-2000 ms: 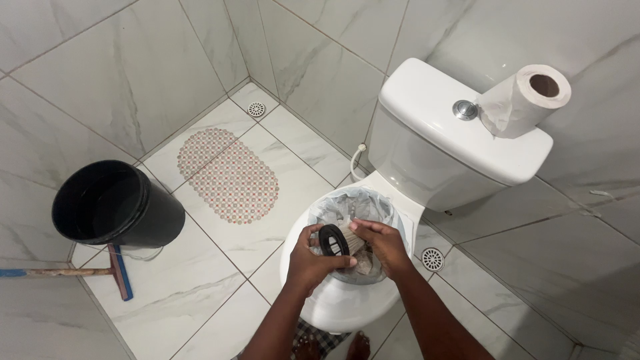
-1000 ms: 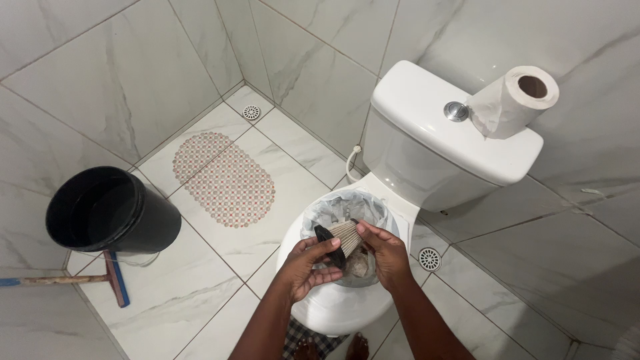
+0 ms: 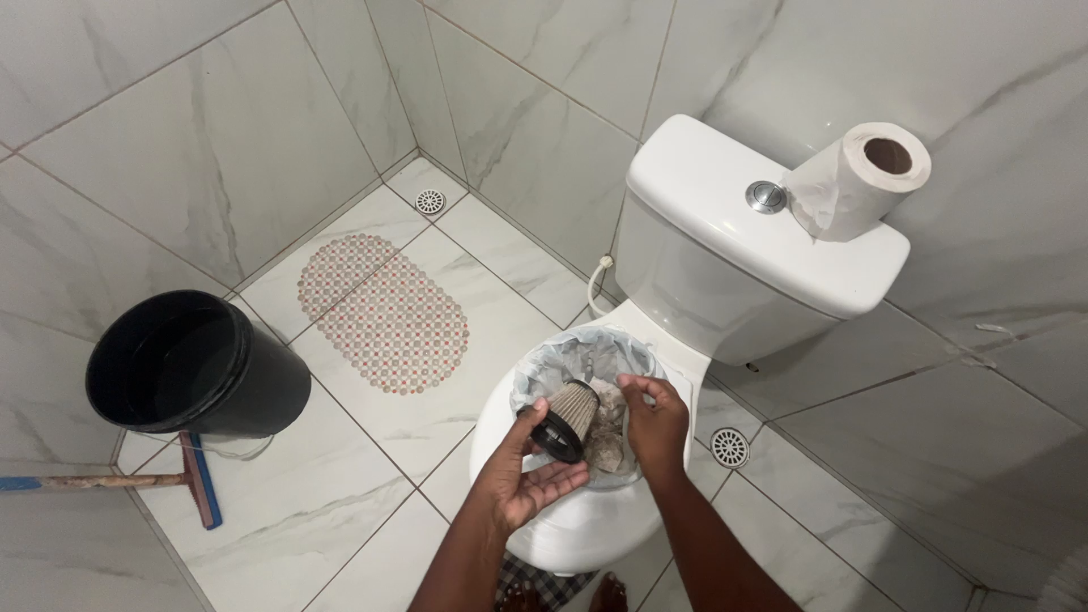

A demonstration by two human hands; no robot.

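My left hand (image 3: 534,476) holds a pleated vacuum-cleaner filter (image 3: 574,408) by its black rim, tilted, with the pale pleats toward the upper right. Just right of the filter is my right hand (image 3: 656,421), its thumb and fingertips together; whether anything thin is between them cannot be told. Both hands are over a bin lined with a translucent plastic bag (image 3: 544,365), which rests on the closed lid of a white toilet (image 3: 586,535). Clumps of grey dust and debris (image 3: 607,450) lie inside the bag.
A toilet paper roll (image 3: 858,183) stands on the cistern (image 3: 722,246) beside the flush button. At left are a black bucket (image 3: 272,382) and a squeegee (image 3: 201,484). An oval bath mat (image 3: 382,314), a corner drain (image 3: 430,201) and another drain (image 3: 730,448) are on the tiled floor.
My right hand has come away from the filter's pleats, which it was touching one second ago. The filter has turned in my left hand from its rim-facing pose two seconds ago.
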